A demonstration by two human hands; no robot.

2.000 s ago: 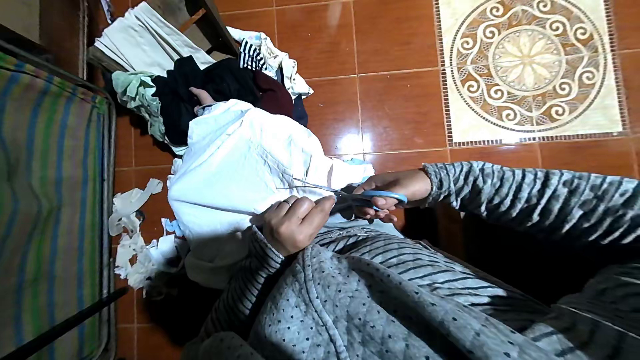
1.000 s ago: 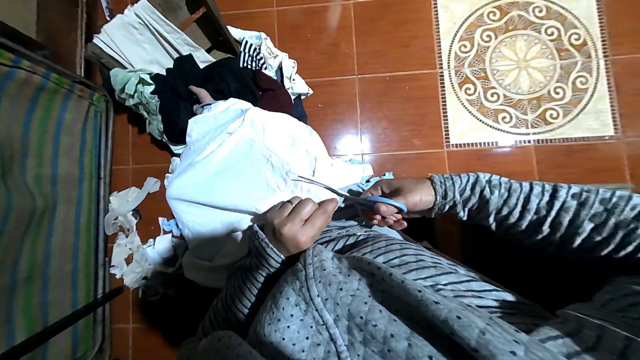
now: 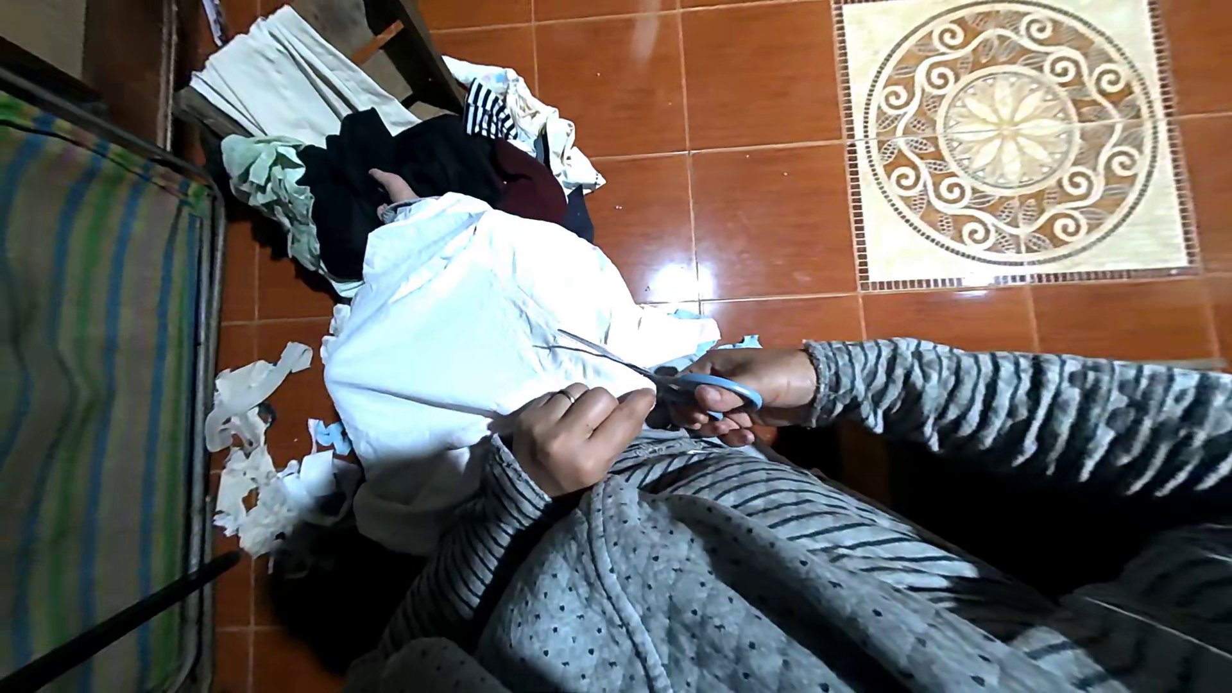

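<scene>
White cloth (image 3: 462,318) lies spread over my lap and knees. My right hand (image 3: 741,395) holds a pair of scissors (image 3: 717,390) by its blue handles, with the blades pointing left across the white cloth. The two blades look slightly apart. My left hand (image 3: 582,433), with a ring on one finger, is closed on an edge of the white cloth beside the scissors. What lies under its curled fingers is hidden.
Dark clothes (image 3: 414,164) and pale green cloth (image 3: 274,178) are piled beyond my knees, near a wooden frame (image 3: 419,48). White scraps (image 3: 260,481) lie on the tiled floor at left, beside a striped folding cot (image 3: 96,385).
The scissor blades, which lay nearly together one second ago, now stand a little apart. Both hands remain in nearly the same place.
</scene>
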